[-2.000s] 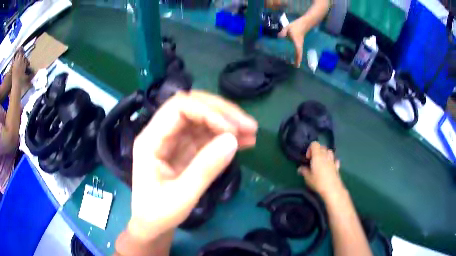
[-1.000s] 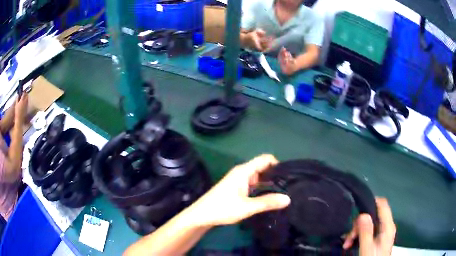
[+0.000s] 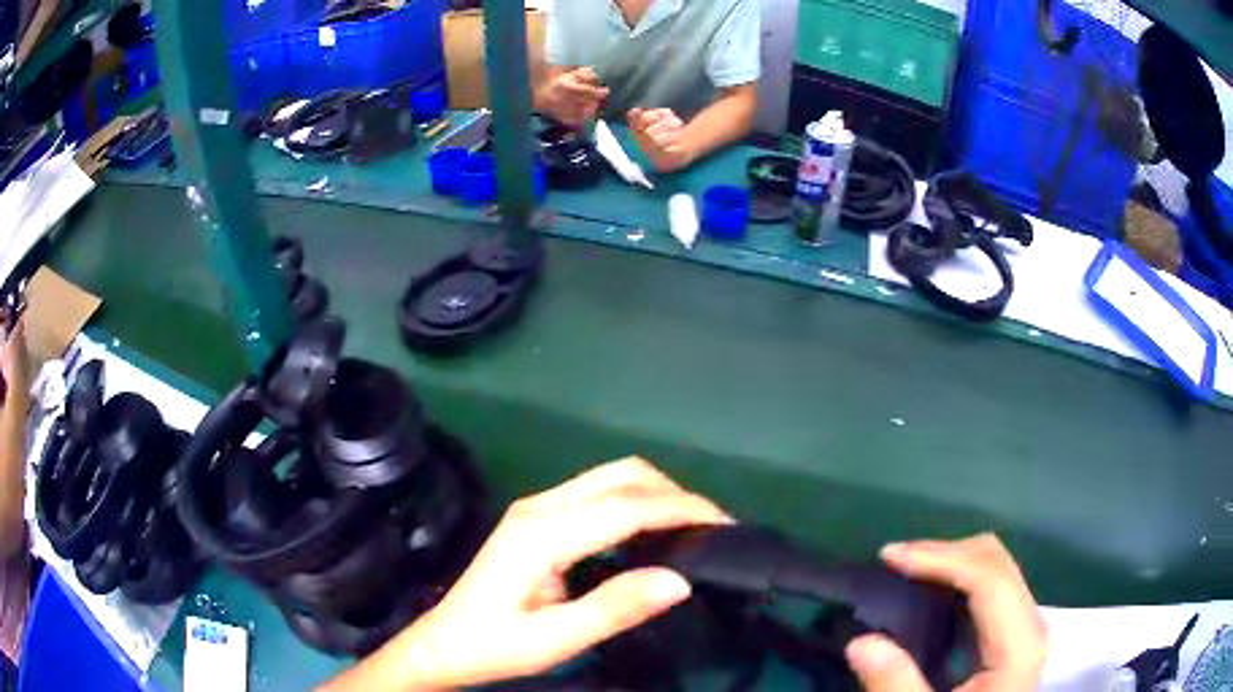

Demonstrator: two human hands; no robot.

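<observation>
Black headphones (image 3: 757, 595) are held between my two hands at the bottom centre, with a dark band edge facing up. My left hand (image 3: 582, 575) grips their left end, thumb on the near side. My right hand (image 3: 967, 608) grips their right end, fingers over the top and thumb in front. The lower part of the headphones is dark and blurred, so I cannot tell how the cups lie. A tall pile of black headphones (image 3: 331, 500) stands left of my left hand.
A second headphone pile (image 3: 108, 487) is at far left. One headset (image 3: 467, 298) lies on the green belt (image 3: 811, 392) beside a green post (image 3: 223, 176). The far ledge holds a spray can (image 3: 821, 176), a blue cup (image 3: 726, 212) and more headphones (image 3: 960, 250). A person sits behind it.
My left hand came down from the raised spot and took hold of the headphones with my right. The headphones now show edge-on instead of the round cup face. The view has shifted right.
</observation>
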